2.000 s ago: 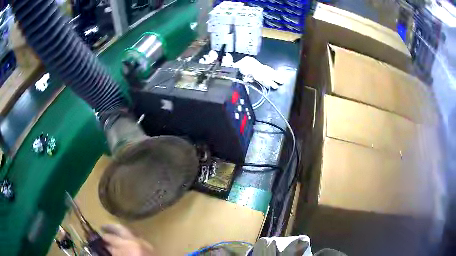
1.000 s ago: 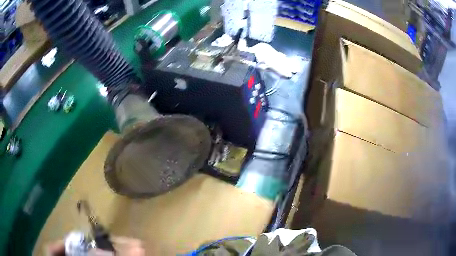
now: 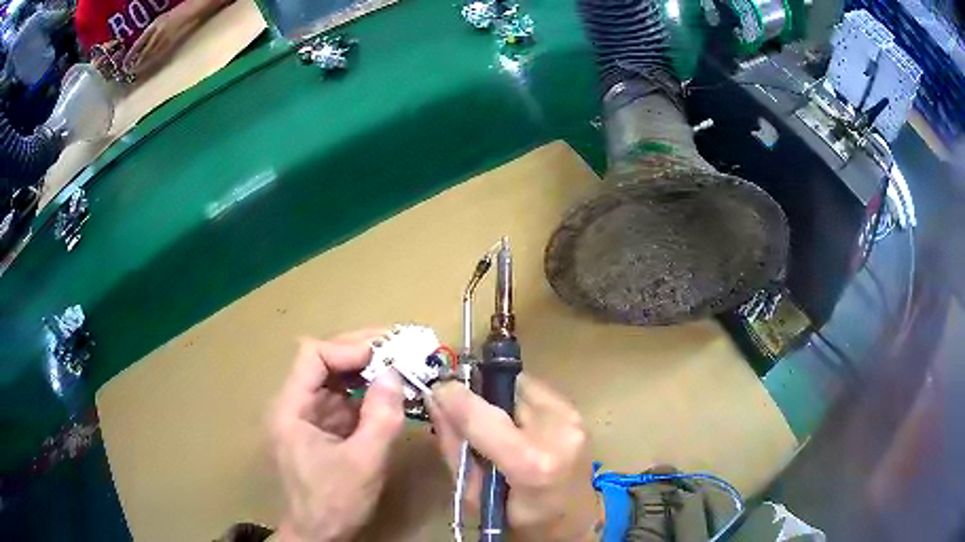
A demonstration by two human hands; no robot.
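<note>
My left hand (image 3: 339,434) holds a white plastic housing (image 3: 404,358) between thumb and fingers over the cardboard sheet. A short red lead wire (image 3: 447,350) shows at the housing's right side. My right hand (image 3: 519,439) holds the black-handled soldering iron (image 3: 502,365) upright, tip away from me. Its thumb and forefinger touch the right side of the housing and a thin pale piece there. The thin solder feed tube (image 3: 467,318) runs beside the iron and ends near its tip. Part of a green board shows under the housing, mostly hidden by my fingers.
The cardboard sheet (image 3: 254,328) lies beside the green belt (image 3: 349,148). Wired assemblies (image 3: 323,53) lie on the belt. The fume extractor hood (image 3: 669,249) stands right of the iron tip, with a black soldering station (image 3: 799,159) behind it. A person in red is opposite.
The view has swung left. Both hands are now in full view, working together at the white housing. The iron is now upright in my right hand, with its tip left of the hood.
</note>
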